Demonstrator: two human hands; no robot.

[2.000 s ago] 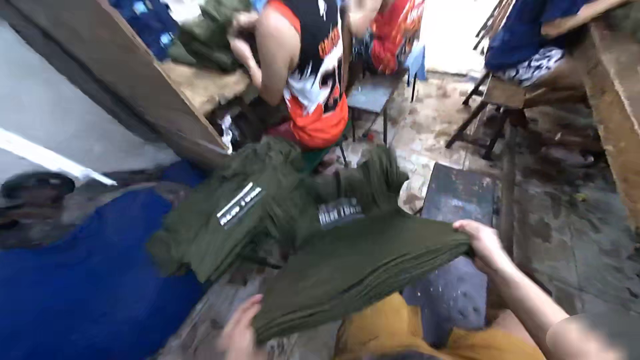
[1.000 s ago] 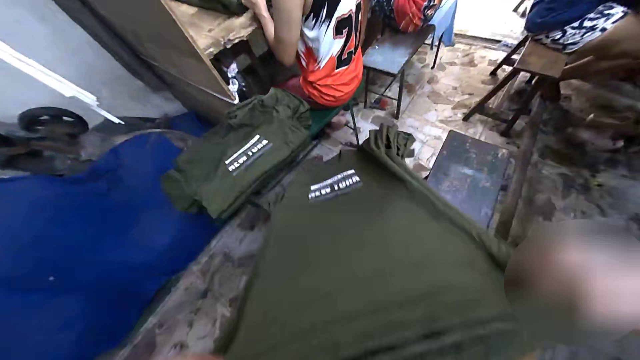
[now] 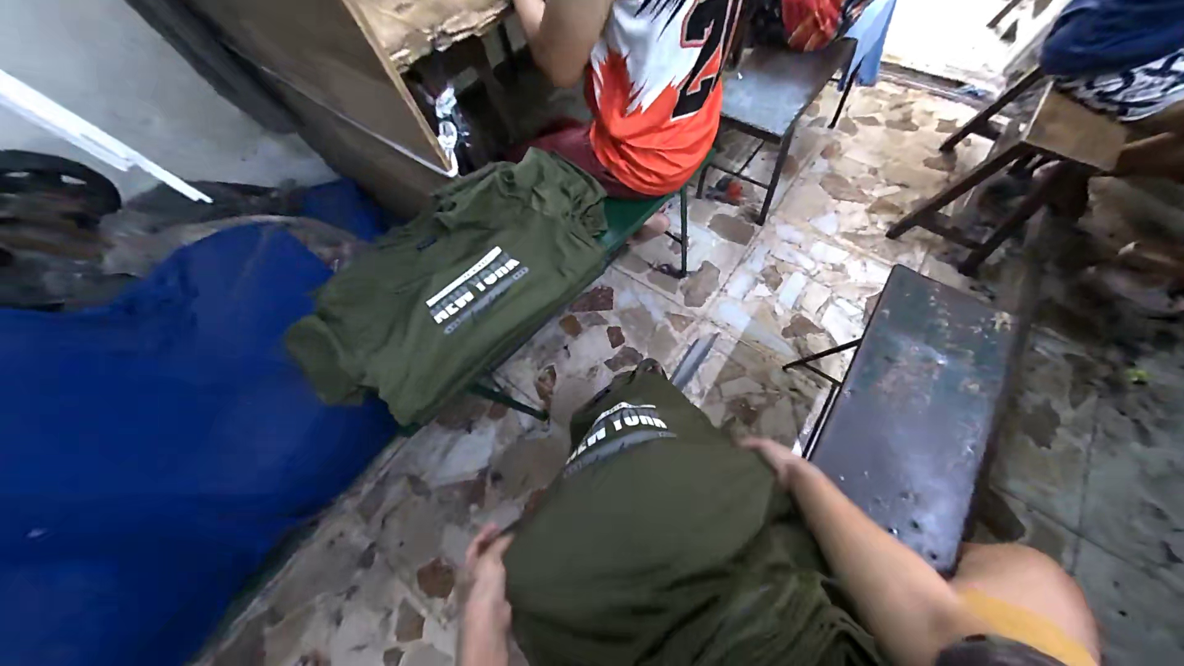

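Note:
A dark green T-shirt (image 3: 647, 518) with a white chest print lies spread over my lap and hangs toward the floor. At its left edge is my left hand (image 3: 487, 564), upright with the fingertips against the cloth; whether it grips is unclear. My right hand (image 3: 779, 459) touches the shirt's right edge, its fingers partly under or behind the fabric. Ahead to the left, a pile of similar green T-shirts (image 3: 481, 268) rests on a green bench (image 3: 634, 227), with the same kind of print facing up.
Blue sheeting (image 3: 185, 444) covers the left side. A worn dark bench (image 3: 911, 416) stands close on the right. One person in an orange and white jersey (image 3: 657, 102) sits ahead by a wooden table (image 3: 416, 28). A metal stool (image 3: 768, 88) and a wooden stool (image 3: 1064, 129) stand farther off.
Two seconds ago my hands held the green cloth out in front; one second ago the shirt was spread wide. Now it is drawn in over my lap, with a hand at each side.

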